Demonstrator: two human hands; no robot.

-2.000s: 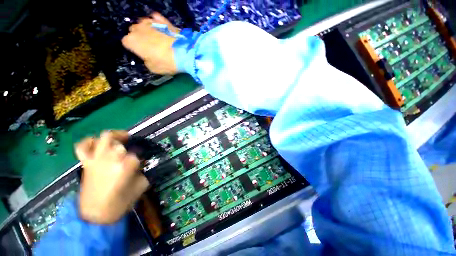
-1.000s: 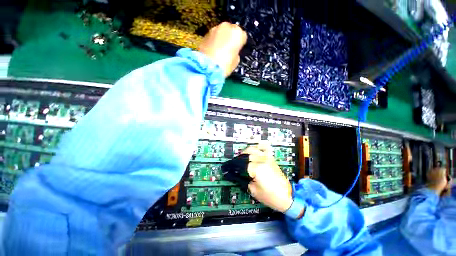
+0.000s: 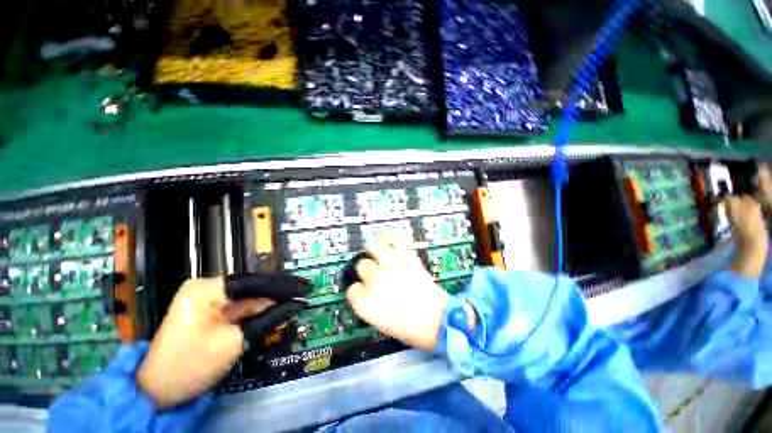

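Note:
A black pallet (image 3: 318, 349) lies in front of me with rows of small green circuit boards (image 3: 318, 321). My left hand (image 3: 203, 335) is at its lower left. Its black-covered thumb and finger are close together over the boards, with a thin pale glint between the tips; I cannot tell whether it is a part. My right hand (image 3: 398, 292) is over the middle of the pallet, fingers bent down at the boards. Its fingertips are blurred and one finger is black-covered; any held part is hidden.
Bins of yellow pieces (image 3: 224, 71), dark cylinders (image 3: 364, 68) and blue-violet cylinders (image 3: 489, 76) stand behind on the green mat (image 3: 228, 135). More pallets lie left (image 3: 59, 296) and right (image 3: 669, 207). A coiled blue cord (image 3: 584, 80) hangs at right. Another person's hand (image 3: 747, 232) is at far right.
My left hand has come back from the dark-part bin to the pallet's lower left. My right hand remains over the boards. The view has shifted, showing more of the pallet.

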